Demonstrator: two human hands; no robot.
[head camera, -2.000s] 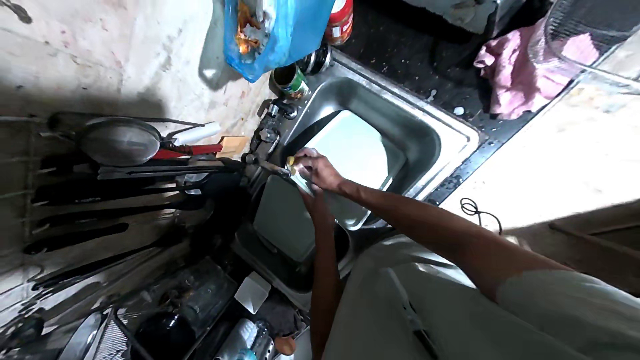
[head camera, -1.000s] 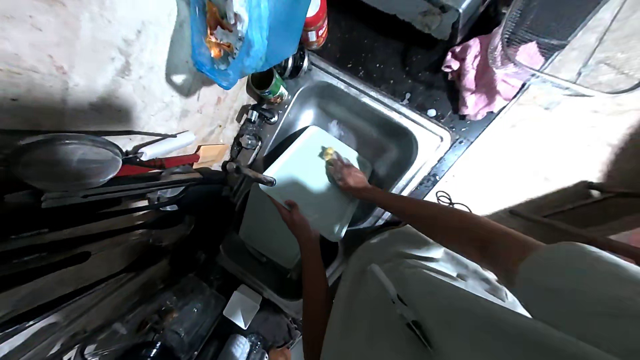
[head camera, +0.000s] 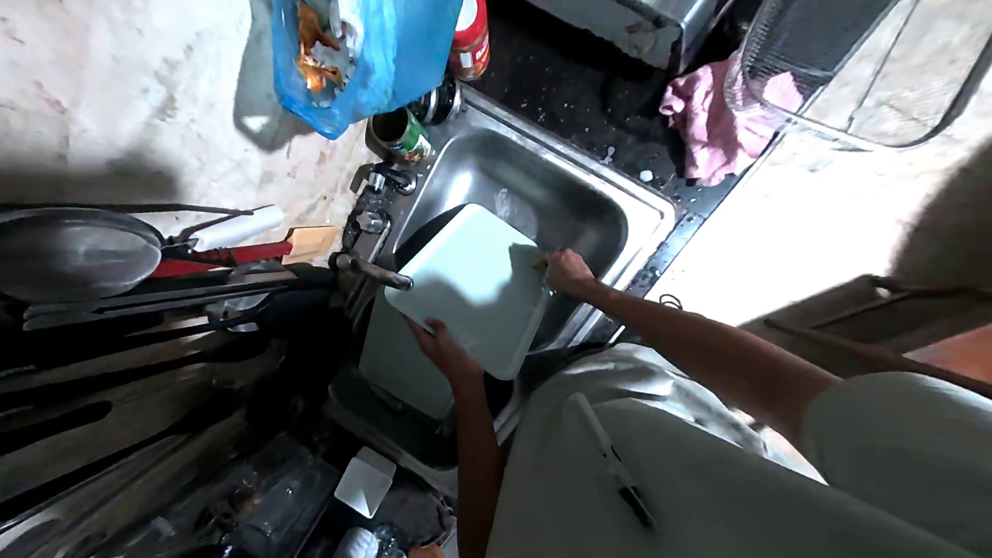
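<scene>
A pale rectangular plastic lid or tray lies tilted over the double-bowl steel sink, under the faucet. My left hand grips its lower left edge, with the fingers partly hidden beneath. At its right edge is my right hand, closed on a small yellowish sponge that is mostly hidden by the fingers. A second pale flat piece rests in the lower bowl, partly covered by the first.
Beyond the faucet stand an open green can and a red-lidded jar, beside a blue plastic bag. A pink cloth lies near a mesh basket. Utensils hang at left, near a strainer. A white container sits below.
My right hand has moved from the face of the pale piece to its right edge. Two seconds ago both hands were close together near the faucet; now they are apart.
</scene>
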